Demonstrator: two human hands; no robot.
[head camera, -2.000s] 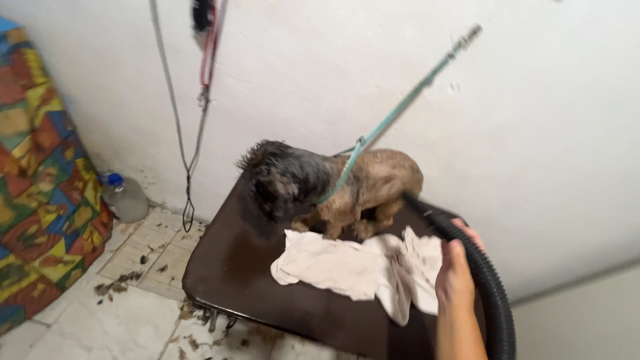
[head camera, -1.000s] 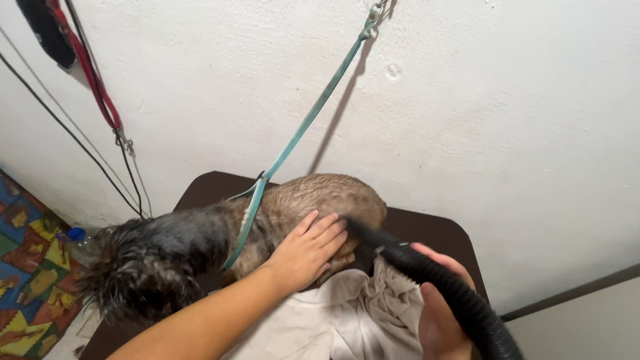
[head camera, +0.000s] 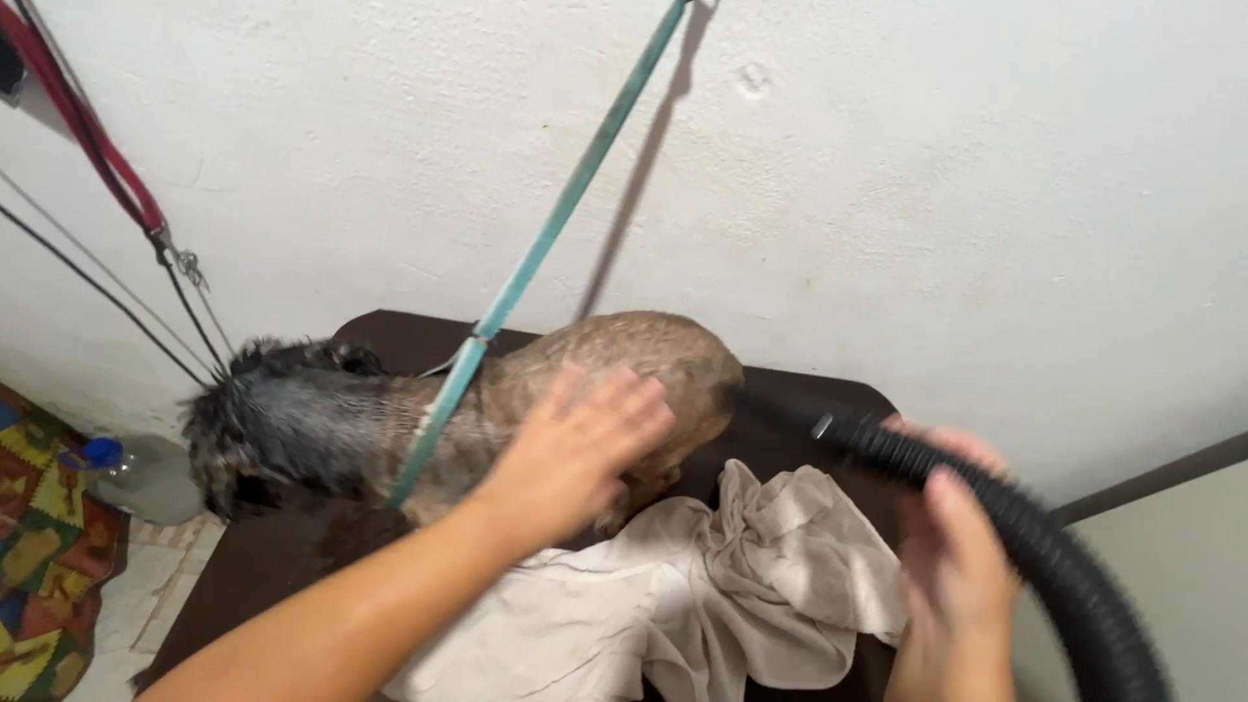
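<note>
A small dog (head camera: 624, 351) with short brown body fur and a dark, wet-looking head is on a dark brown grooming table (head camera: 838, 392). A teal strap (head camera: 575, 190) loops around its body and runs up along the wall. My left hand (head camera: 575, 448), blurred, lies over the dog's side with its fingers spread and holds nothing. My right hand (head camera: 951, 536) grips a black corrugated dryer hose (head camera: 1048, 561); its nozzle (head camera: 770, 411) points at the dog's rump, its tip close to the fur. A crumpled beige towel (head camera: 780, 565) lies on the table in front of the dog.
Behind the table stands a white wall (head camera: 936, 175). A red leash (head camera: 93, 132) and dark cords hang at the left. On the floor at the left are a clear bottle with a blue cap (head camera: 151, 483) and a colourful patterned cloth (head camera: 44, 556). A pale panel (head camera: 1170, 575) is at the right.
My left hand, not in view two seconds ago, came onto the dog's side by one second ago and is still over it. My right hand keeps hold of the hose. The view has moved closer.
</note>
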